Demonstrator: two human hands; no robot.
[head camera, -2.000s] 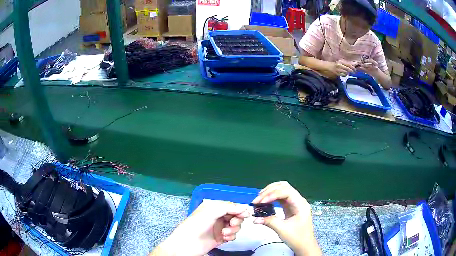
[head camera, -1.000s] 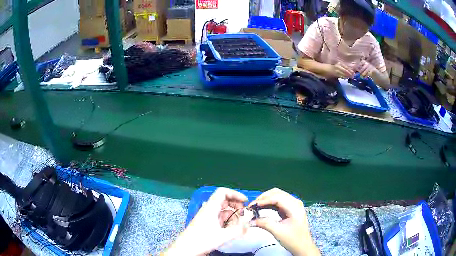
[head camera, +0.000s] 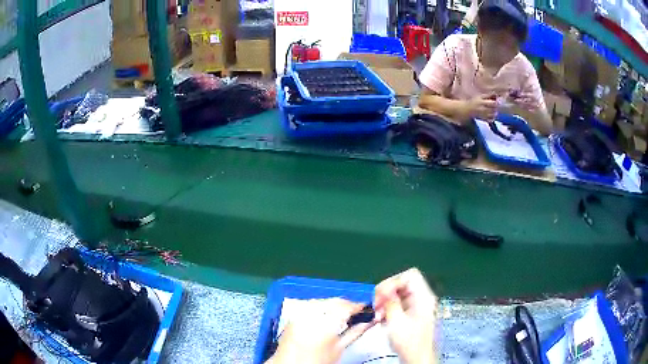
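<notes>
A small black part (head camera: 361, 316) is held between my two hands above the blue work tray (head camera: 323, 287) with a white lining. My left hand (head camera: 316, 330) grips the part with its fingertips from the left. My right hand (head camera: 408, 313) is slightly blurred, with thumb and fingertips pinched together at the part's right end. I cannot tell whether the right fingertips hold the part or a thin wire. A thin dark wire curves over the white lining below the hands.
A blue parts tray (head camera: 173, 306) heaped with black arcs (head camera: 92, 306) is at left. A black cable (head camera: 524, 338) and bagged item (head camera: 582, 341) lie at right. Black arcs (head camera: 474, 233) lie on the green belt (head camera: 284, 206). A person (head camera: 483, 78) works opposite, beside stacked trays (head camera: 337, 106).
My right hand has changed from holding the black part to a pinch at its right end. My left hand has moved right and now grips the part. The view has tilted slightly up.
</notes>
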